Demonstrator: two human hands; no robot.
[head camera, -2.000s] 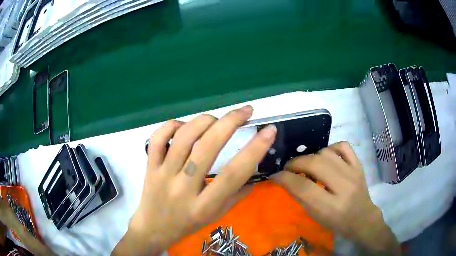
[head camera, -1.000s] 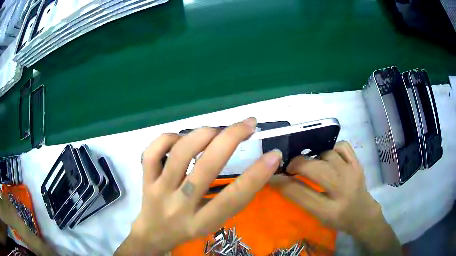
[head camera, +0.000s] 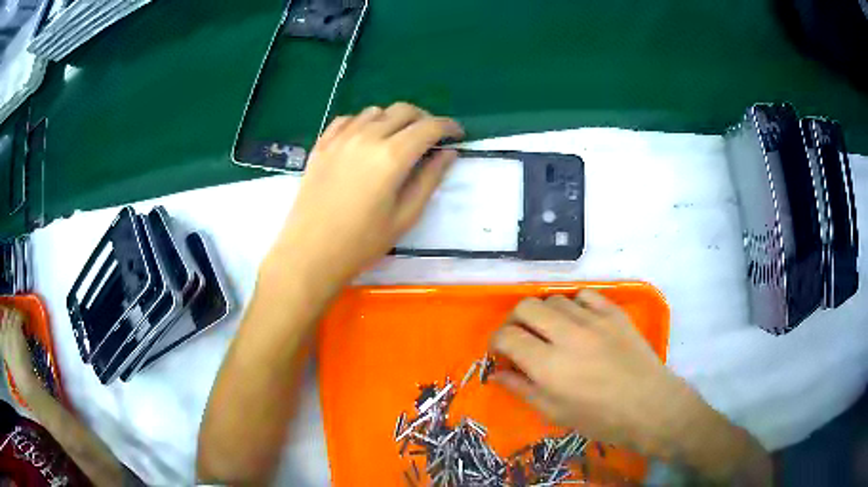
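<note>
A black middle frame (head camera: 554, 224) lies flat on the white cloth, its open window showing the cloth. My left hand (head camera: 381, 181) is over its left end, fingers bent at the upper edge; whether it grips the frame is unclear. My right hand (head camera: 581, 366) is inside the orange tray (head camera: 366, 333), palm down, fingertips at the edge of a heap of silver and dark side keys (head camera: 466, 447). Its fingertips touch or nearly touch a small sliver; a firm hold cannot be made out.
One frame (head camera: 324, 21) lies on the green belt (head camera: 571, 57) beyond my left hand. A fanned stack (head camera: 143, 295) stands left, a dense stack (head camera: 776, 219) right. White trays (head camera: 86, 29) are at the far left. Another person's hand (head camera: 14, 347) is in a second orange tray (head camera: 36, 309).
The held, tilted frame now lies flat. My right hand has left it and moved down into the tray. My left hand has moved up. A frame now shows on the belt near it.
</note>
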